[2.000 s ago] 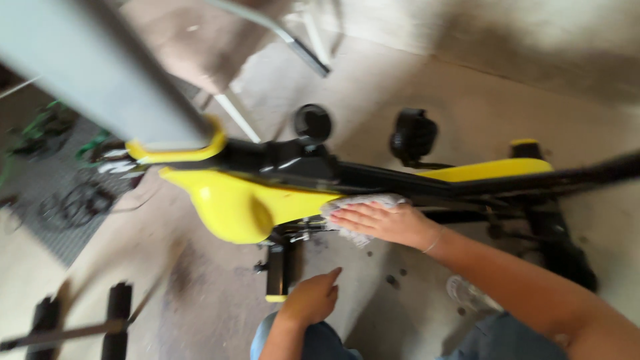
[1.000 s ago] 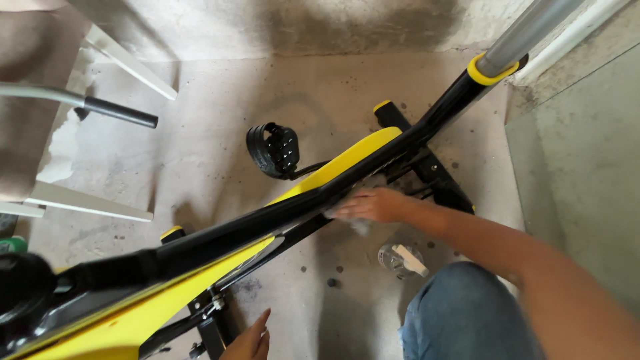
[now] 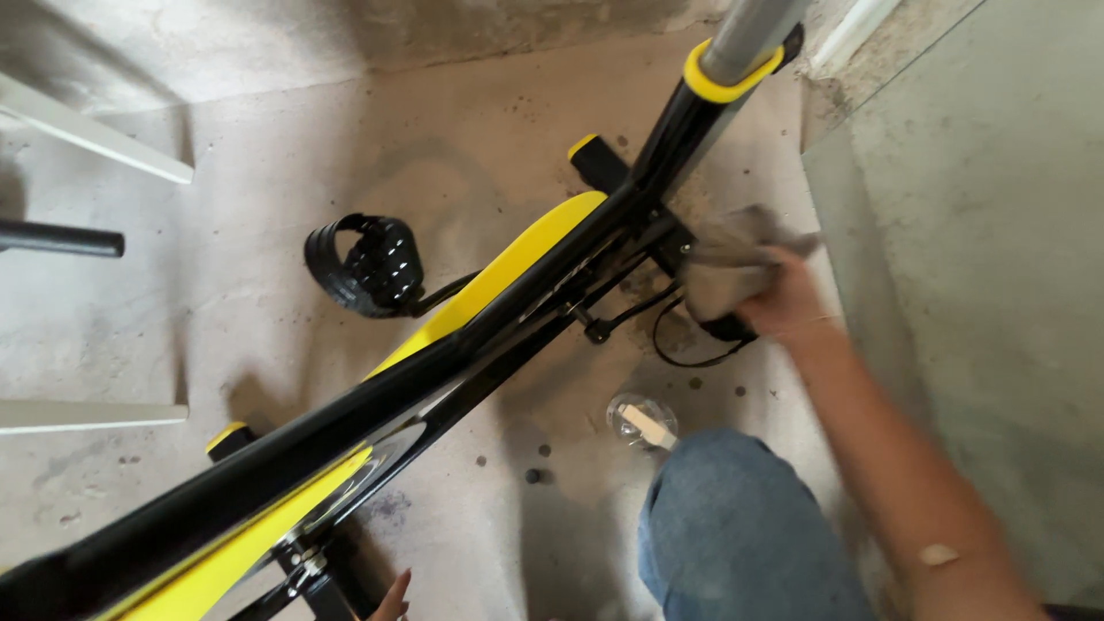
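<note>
The black and yellow frame of an exercise bike [image 3: 405, 371] runs diagonally across the view, up to a grey post [image 3: 757, 36] with a yellow collar. My right hand [image 3: 789, 297], blurred, grips a greyish cloth [image 3: 729, 267] at the right side of the bike's front end, over the near pedal, which is partly hidden. Only some fingers of my left hand [image 3: 397, 599] show at the bottom edge, close to the rear stabilizer; whether it holds anything is hidden. The far pedal [image 3: 384, 266], black with a strap, sticks out beyond the frame.
A clear plastic container [image 3: 623, 418] with a pale flat stick stands on the concrete floor beside my knee [image 3: 733, 517]. White legs [image 3: 103, 134] of furniture and a black-gripped bar [image 3: 65, 239] are at the left. A grey-green panel [image 3: 992, 216] lies along the right side.
My right hand with the cloth has moved from the middle of the bike's frame to the right of its front end. The view has shifted toward the bike's front.
</note>
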